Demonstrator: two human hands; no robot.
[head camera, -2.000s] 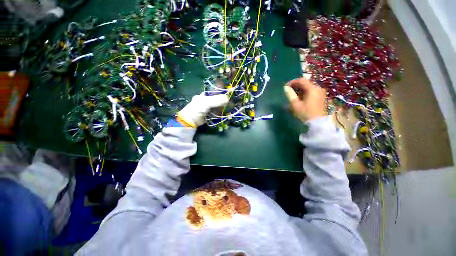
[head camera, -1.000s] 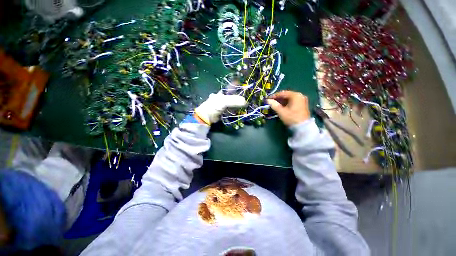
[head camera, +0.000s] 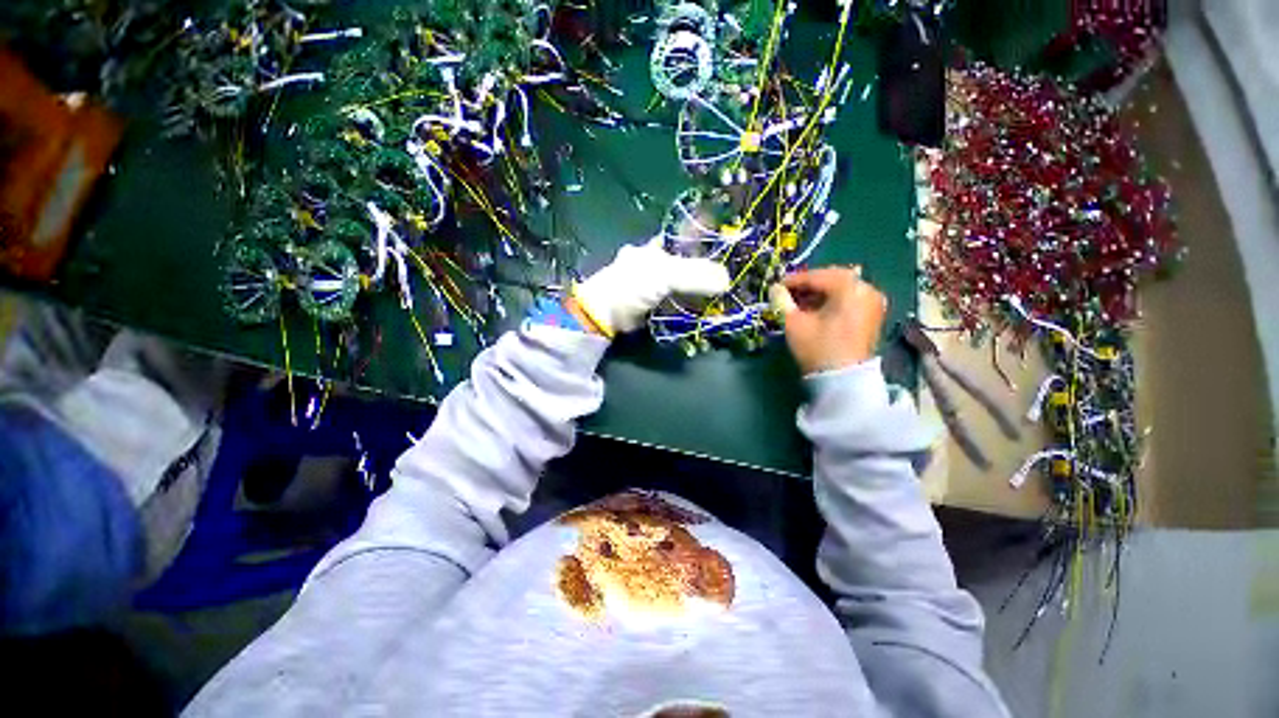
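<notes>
A round wired unit (head camera: 701, 320) with white, blue and yellow wires lies on the green mat (head camera: 687, 407) in front of me. My left hand (head camera: 648, 288), in a white glove with a yellow cuff, holds its left side. My bare right hand (head camera: 830, 312) is at its right edge, thumb and fingertips pinched together; whether a small part is between them is too small to tell. More open ring units (head camera: 729, 133) with long yellow wires lie just beyond, in a column.
A large heap of green ring units (head camera: 407, 154) lies left. A red-and-silver pile (head camera: 1045, 197) is on the brown board (head camera: 1192, 407) at right, with wired units (head camera: 1087, 421) below it, pliers (head camera: 968, 393) beside and a dark block (head camera: 912, 91) near. An orange object (head camera: 49, 161) is far left.
My right hand has moved left from beside the red pile to the unit's right edge. My left hand stays on the unit. The view has shifted.
</notes>
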